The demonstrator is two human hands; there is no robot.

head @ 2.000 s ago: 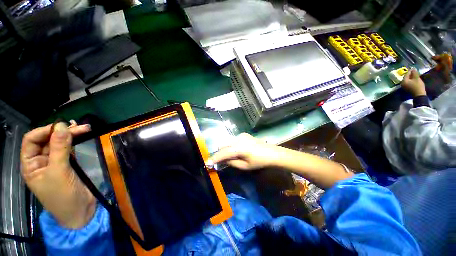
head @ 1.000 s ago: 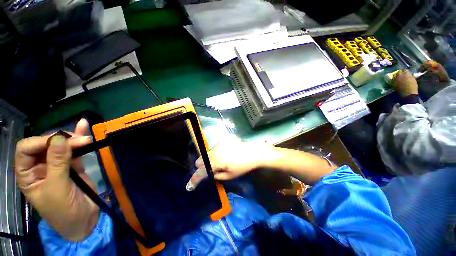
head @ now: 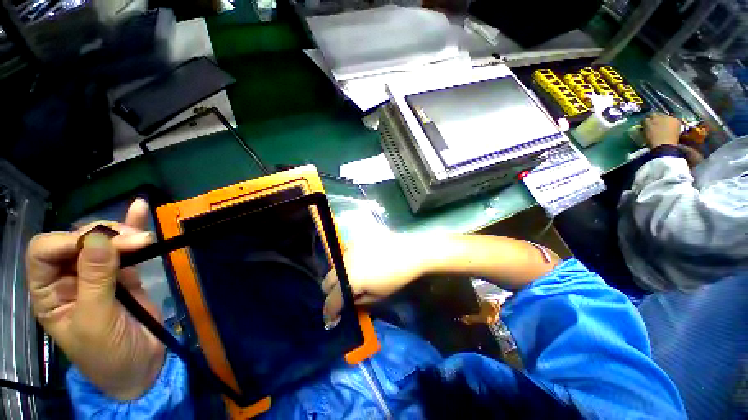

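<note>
A dark glossy screen (head: 262, 308) in an orange frame (head: 190, 283) rests at my lap, tilted. A thin black rectangular border strip (head: 326, 225) lies over it, offset from the orange edge. My left hand (head: 102, 308) pinches the strip's upper-left corner between thumb and fingers, held out left of the orange frame. My right hand (head: 381, 267) is at the right edge, its fingertips low over the screen inside the strip's right side. The strip's side passes across those fingers; I cannot tell if they grip it.
Stacked pale-bordered panels on a vented metal box (head: 402, 160) stand ahead, with a printed sheet (head: 566, 180) beside. A dark panel (head: 176, 94) and another thin black border (head: 238, 139) lie left. Yellow-and-black parts (head: 586, 90) and a white bottle (head: 599, 123) are near another person's hand (head: 663, 131).
My right hand has moved from the orange frame's right edge to reach inside the black strip, fingertips now slightly lower over the screen. My left hand still pinches the corner. The ceiling-light reflection has gone.
</note>
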